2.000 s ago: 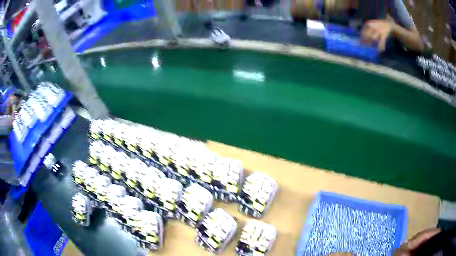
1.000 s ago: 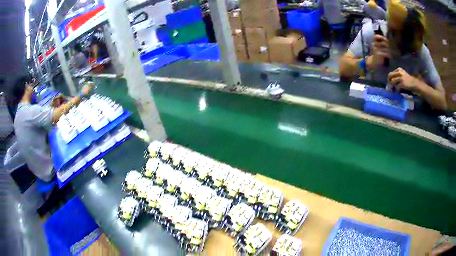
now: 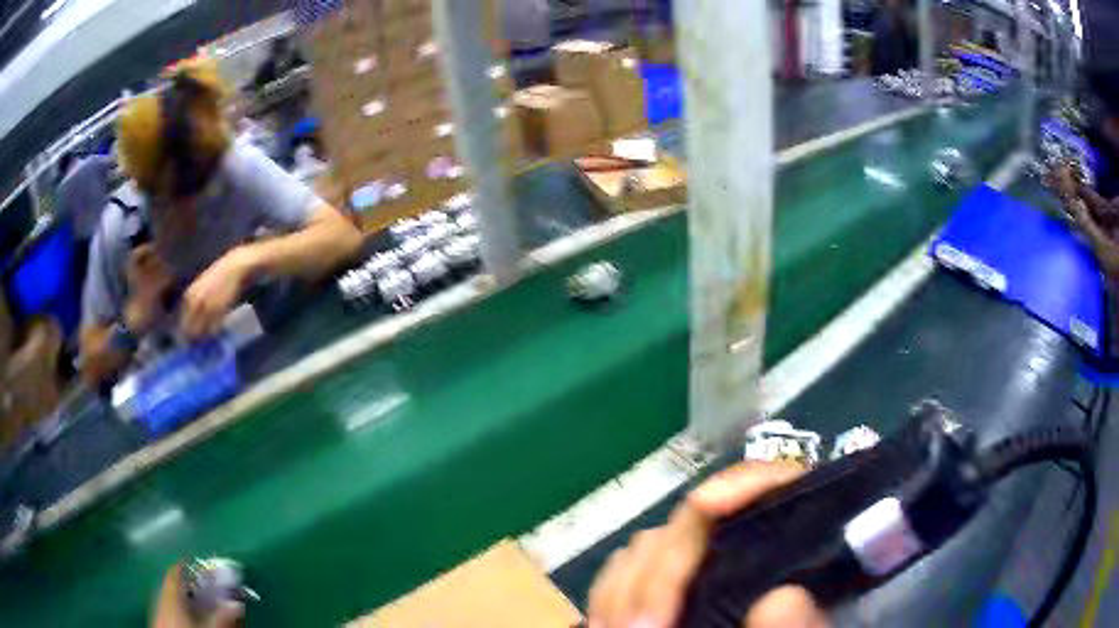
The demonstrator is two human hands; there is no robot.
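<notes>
My right hand is at the bottom centre-right, wrapped around the thick black electric screwdriver, which has a pale label and a black cable. My left hand is at the bottom left, mostly cut off by the lower edge. Its fingers are at a small whitish unit over the green belt; the unit is blurred. Part of the tan cardboard sheet shows between my hands. White units lie behind the screwdriver near the pillar.
A rusty white pillar stands at the near belt edge. Another unit is on the green belt. Across it, a person works by a blue tray and several units. A large blue tray is at the right.
The view has swung right. The rows of units and the screw tray have left the picture. My right hand with the screwdriver and my left hand at a unit now show.
</notes>
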